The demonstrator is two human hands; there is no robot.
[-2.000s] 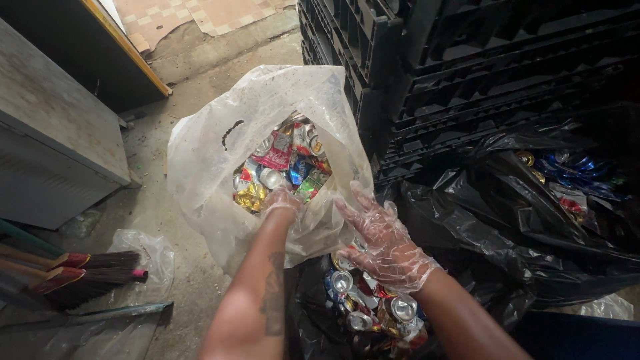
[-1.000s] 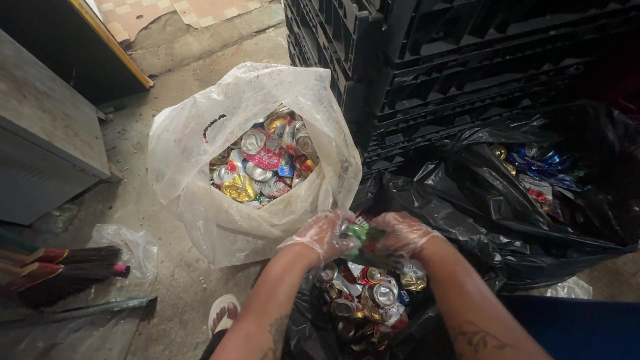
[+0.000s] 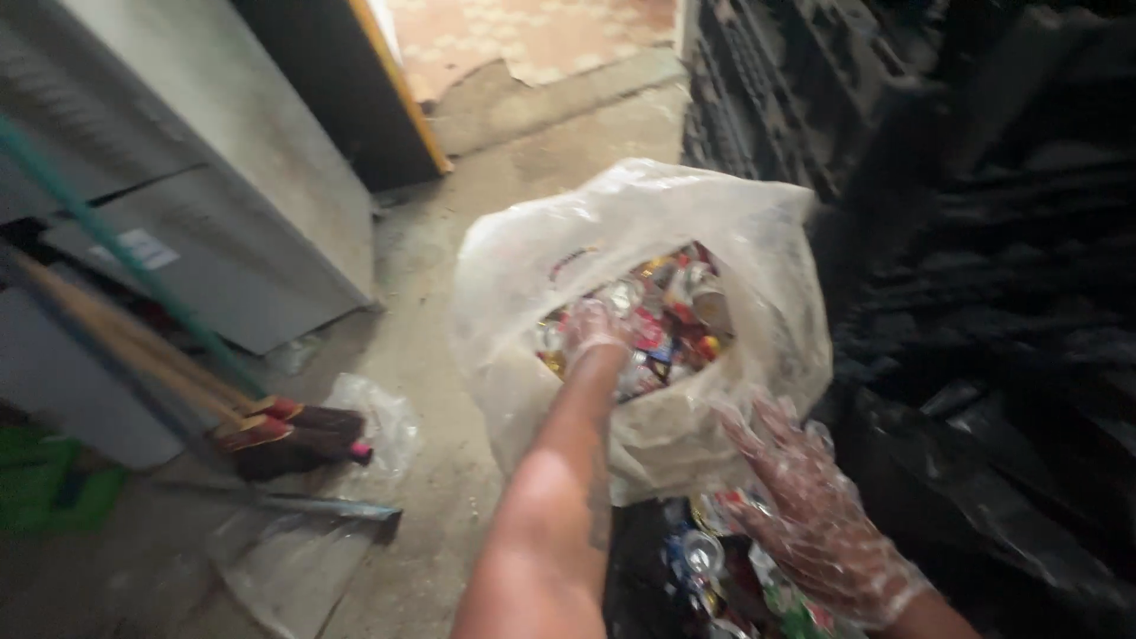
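My left hand (image 3: 596, 330), in a clear plastic glove, reaches into the mouth of a large whitish plastic bag (image 3: 524, 257) and lies on the crushed drink cans (image 3: 661, 328) inside; whether its fingers hold one cannot be made out. Gloved the same way, my right hand (image 3: 803, 497) has its fingers spread beside the near right side of that bag, with nothing held. Below it, more crushed cans (image 3: 706, 555) lie in a black plastic bag (image 3: 643, 541), partly hidden by the hand.
Stacked black plastic crates (image 3: 754, 89) stand at the right, above dark plastic bagging (image 3: 958, 479). Left are a grey metal cabinet (image 3: 266, 195), brooms (image 3: 297, 435), a crumpled clear bag (image 3: 386, 426) and a green plastic object (image 3: 58, 484). Concrete floor (image 3: 426, 355) shows between.
My hands were together over the black bag with a green can; now they are apart, the left inside the whitish bag, the right beside it. The view has swung left.
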